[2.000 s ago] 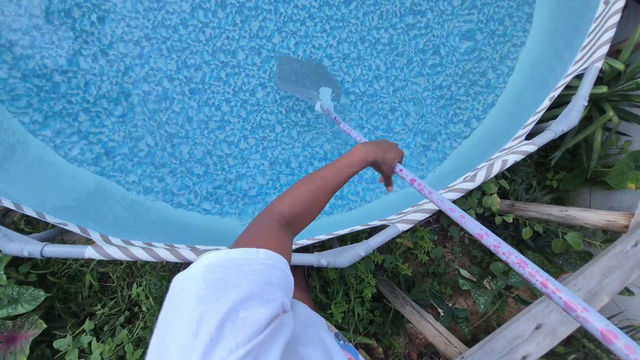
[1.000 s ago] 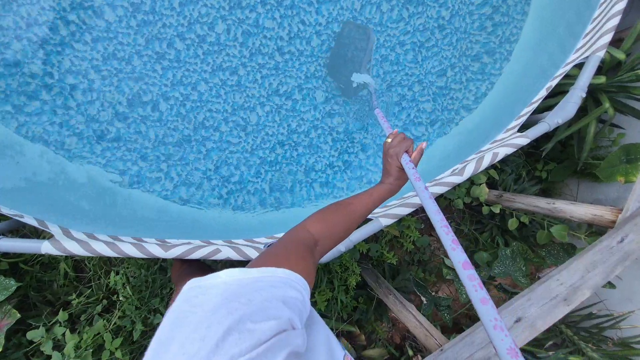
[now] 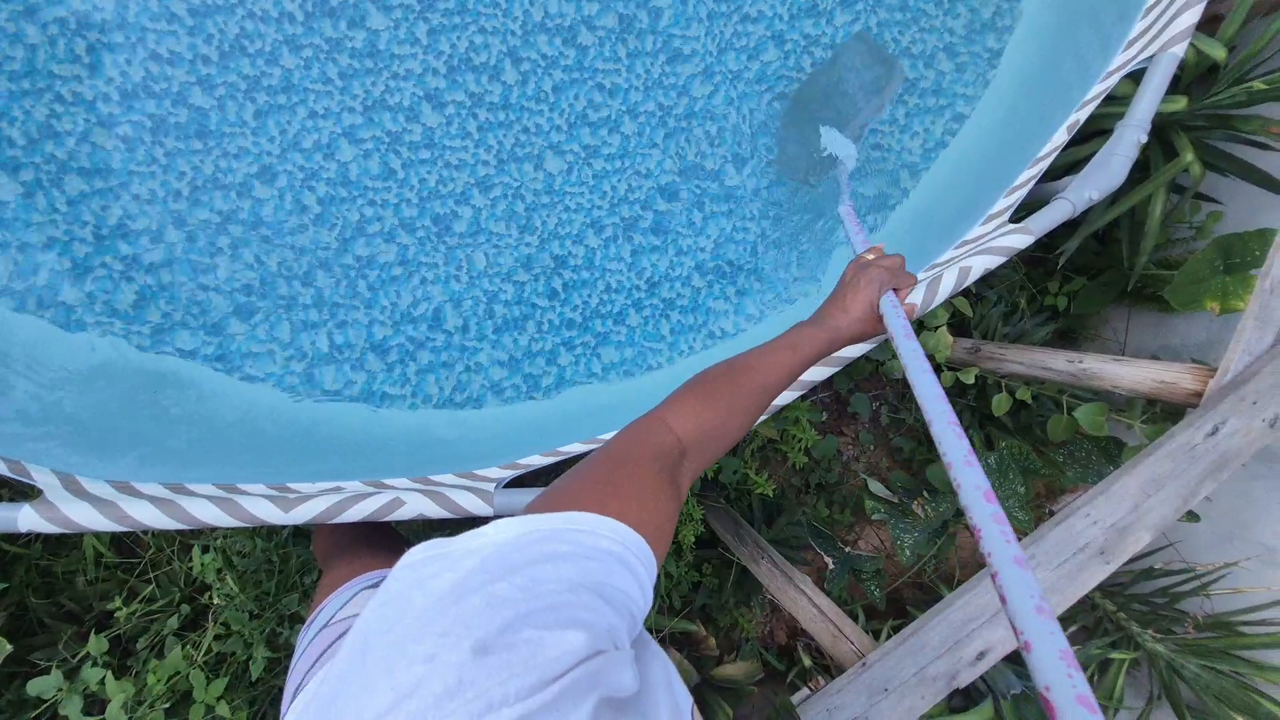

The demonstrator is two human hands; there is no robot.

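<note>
My left hand [image 3: 872, 292] reaches out over the pool rim and is closed around a pale purple pole [image 3: 945, 420] with pink marks. Its upper part slants into the water, where a white fitting [image 3: 838, 146] joins a dark, flat head [image 3: 850, 85], seemingly a skimmer net. The lower part of the pole leaves the view at the bottom right. A ring shows on one finger. My right hand is not in view.
The above-ground pool has a grey and white striped rim [image 3: 250, 505] and a pale tubular frame [image 3: 1105, 170]. Outside it are plants [image 3: 170, 610], a short log [image 3: 1080, 370], another piece of wood [image 3: 790, 585] and a weathered beam [image 3: 1120, 530] beneath the pole.
The dark head has moved to the right through the water, toward the pool wall. My left hand stays on the pole, which has swung steeper in the view.
</note>
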